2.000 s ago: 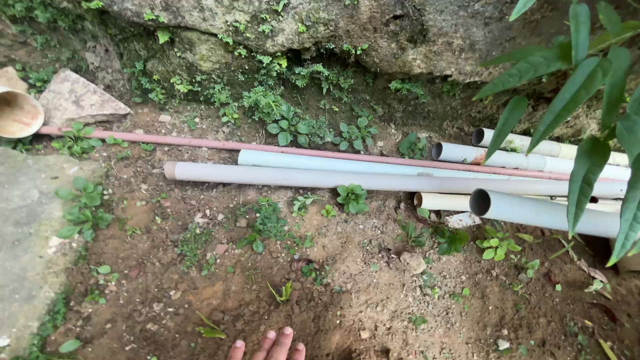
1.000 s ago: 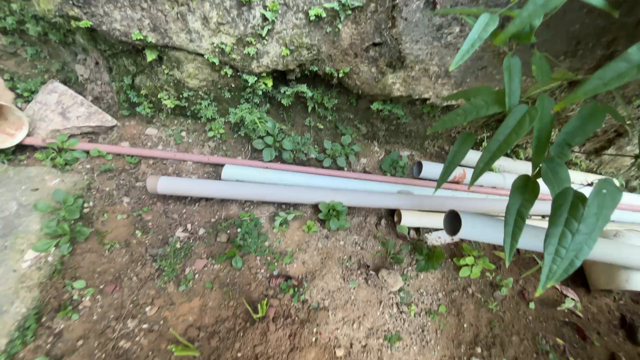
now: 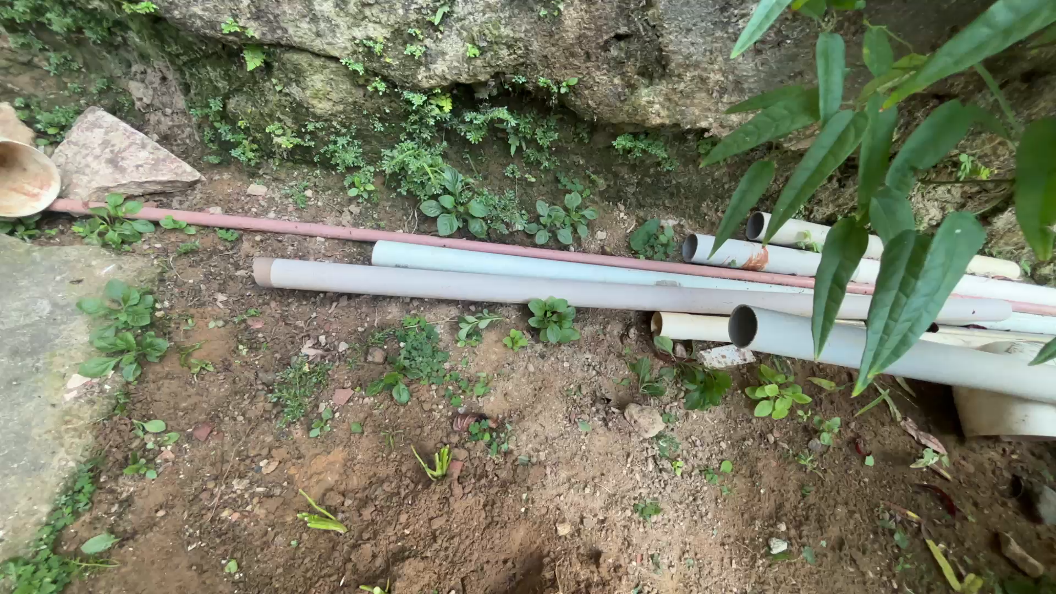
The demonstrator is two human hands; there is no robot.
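Neither my left hand nor my right hand shows in the view now. Several plastic pipes lie on the soil along the foot of a rock. A long grey pipe [image 3: 462,287] rests in front of a pale blue pipe [image 3: 495,261], and a thin pink pipe [image 3: 313,228] runs behind them. At the right, a wider grey pipe [image 3: 858,342] has its open end facing left, with a cream pipe [image 3: 693,326] beside it. Two cut green stubs, one upright [image 3: 436,464] and one leaning [image 3: 322,518], stick out of the brown soil at the lower middle.
A rock face [image 3: 528,49] spans the back. Green leaves [image 3: 916,272] hang over the pipes at the right. At the left are a flat concrete slab [image 3: 49,330], an angular stone [image 3: 120,157] and a round cream pipe end [image 3: 26,180]. Small weeds [image 3: 553,320] dot the soil.
The fingers seen at the bottom edge two seconds ago are out of view. The view has shifted somewhat, and the hanging leaves cover more of the right side than at first.
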